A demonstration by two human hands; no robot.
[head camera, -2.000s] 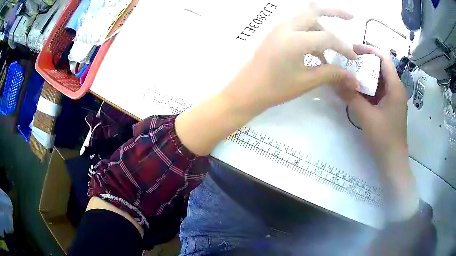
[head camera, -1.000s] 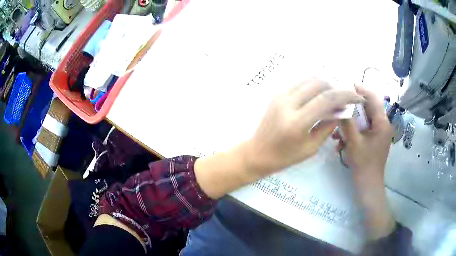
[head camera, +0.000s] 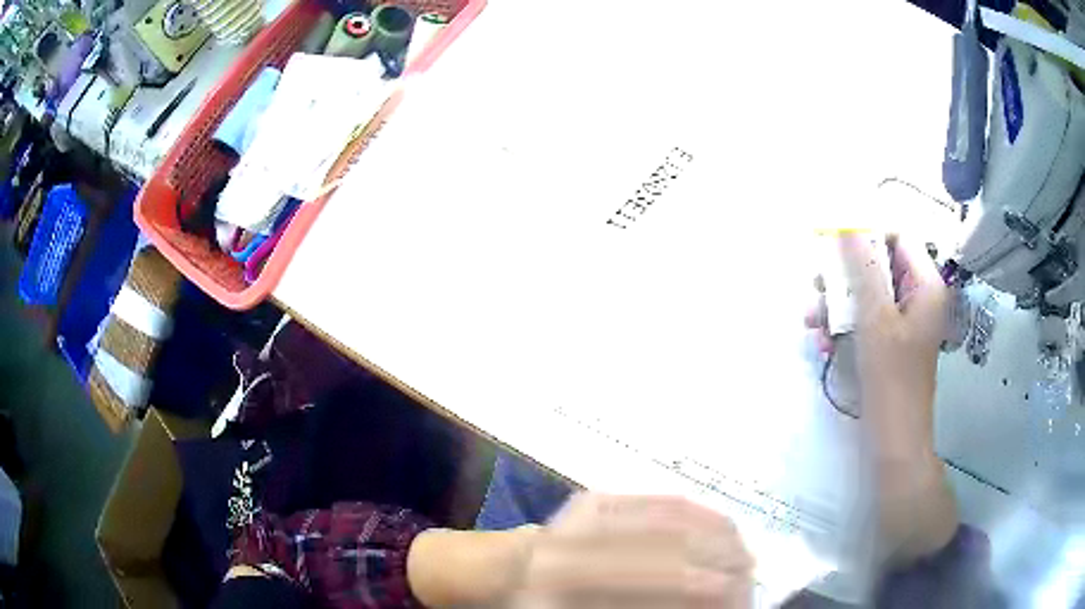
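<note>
My right hand is over the white table near the sewing machine, holding a small stack of white care labels. A thin yellow edge shows at the stack's top. My left hand, in a dark red plaid sleeve, is blurred at the table's front edge. A bright white patch lies by its fingertips; I cannot tell whether it is a label or whether the hand holds it.
An orange-red basket with thread cones, white papers and blue-pink handles sits at the table's left edge. The sewing machine stands at the right. An open cardboard box and dark cloth are below left.
My left hand has moved away from my right hand, down towards the table's front edge. The labels remain in my right hand. The view has shifted, with more of the basket visible.
</note>
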